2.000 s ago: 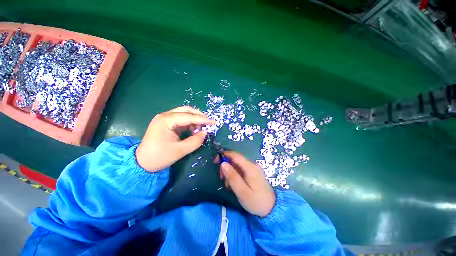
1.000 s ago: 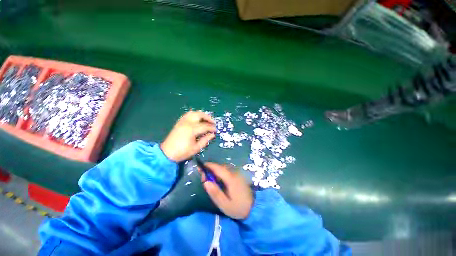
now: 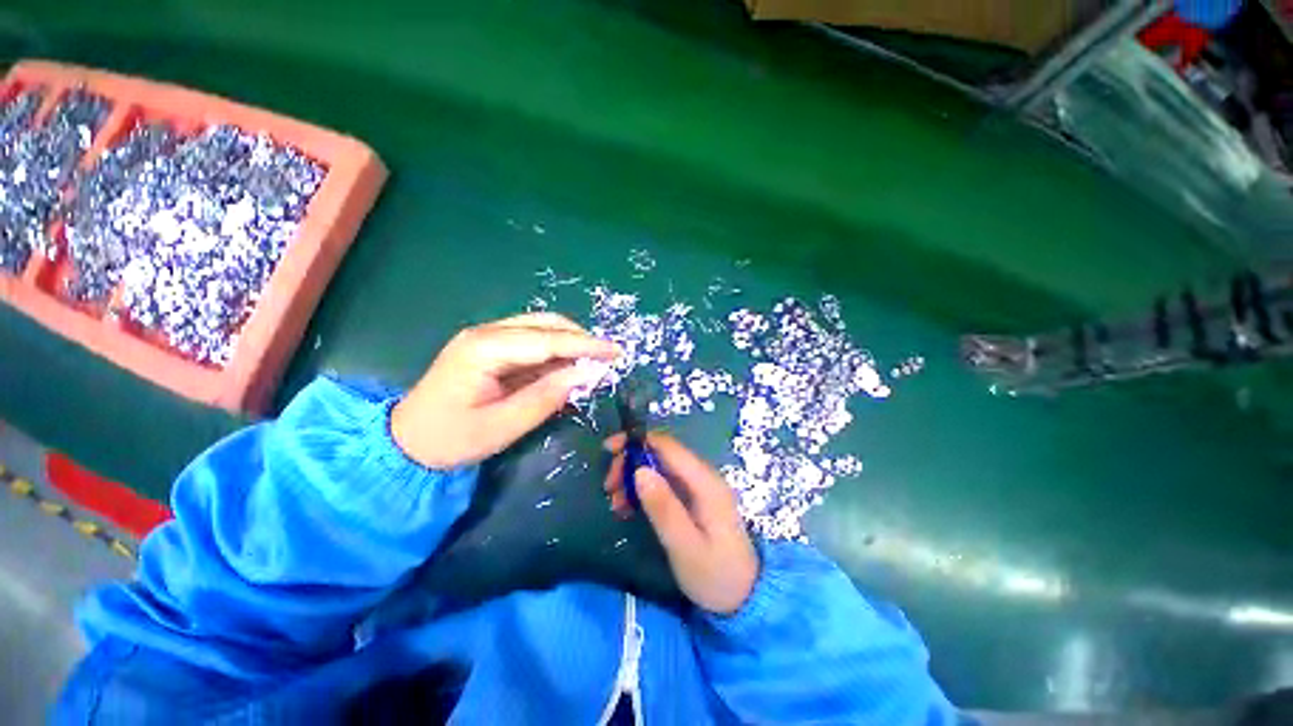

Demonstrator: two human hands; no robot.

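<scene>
My left hand pinches a small silvery part between thumb and fingertips. My right hand is closed on side cutters with blue handles. The dark jaws point up at the left fingertips, close to the part; whether they touch it cannot be told. A smaller working heap of silvery parts lies just beyond the left fingertips. A denser parts pile lies to the right of the hands. Thin pale scraps lie below and around the hands.
A salmon-orange divided tray full of silvery parts is at the left. A wrapped grey post with dark bands reaches in from the right. A cardboard box shows at the far edge. The green work surface lies under everything.
Since one second ago the left fingertips have come to the part at the cutters' jaws, and the cutters point more upright. The view has also shifted.
</scene>
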